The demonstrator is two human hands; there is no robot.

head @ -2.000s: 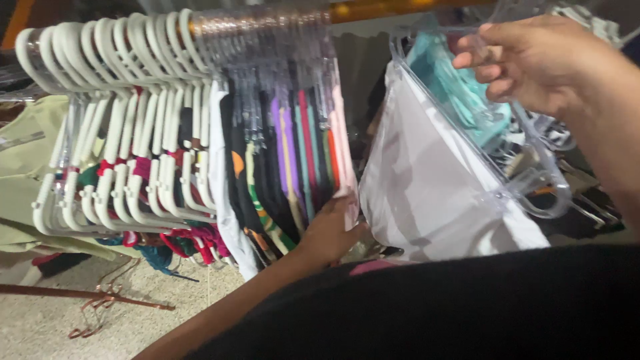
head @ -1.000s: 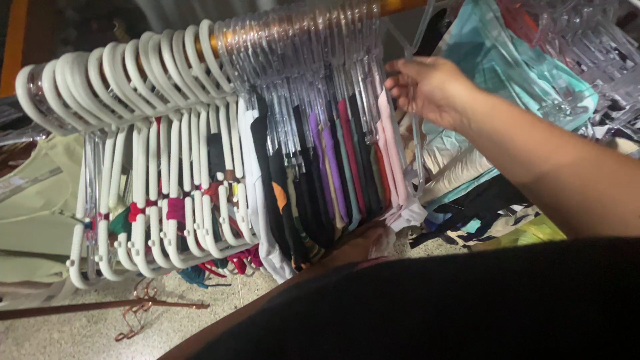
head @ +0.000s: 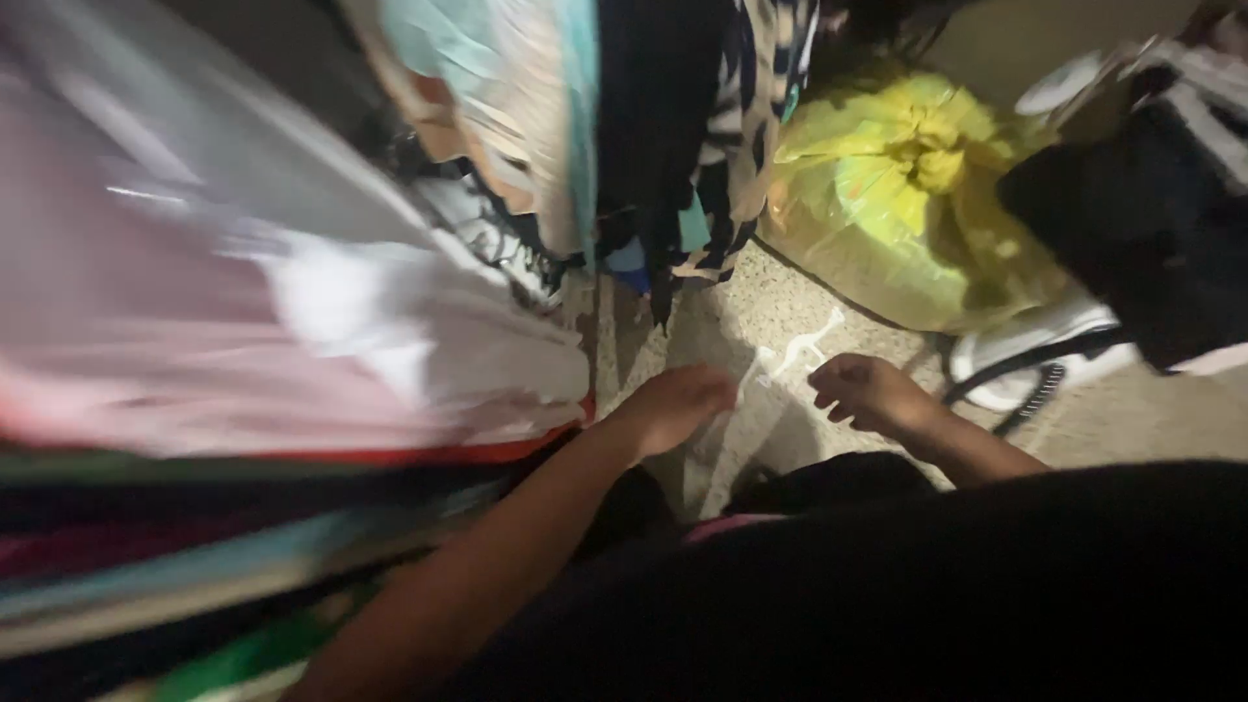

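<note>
My left hand [head: 680, 405] is low in the middle of the blurred view, close to the hem of a pink and white garment [head: 390, 361], with no object visible in it. To its right, my right hand [head: 863, 390] has its fingers curled and seems to hold nothing. Past the two hands a small white plastic piece, perhaps a hanger [head: 807, 346], lies on the speckled floor [head: 780, 292]. Whether my left fingers are closed is hard to tell from the blur.
A knotted yellow plastic bag [head: 916, 214] sits on the floor at the right. Beside it are dark fabric [head: 1131, 214] and a white object with a black coiled cord [head: 1038, 395]. Hanging clothes [head: 653, 127] reach down at the top centre; more garments fill the left.
The view has swung right and down from the hanger rail to the floor. My right hand has left the rail's height, and my left hand has come away from the hanging clothes' lower edges.
</note>
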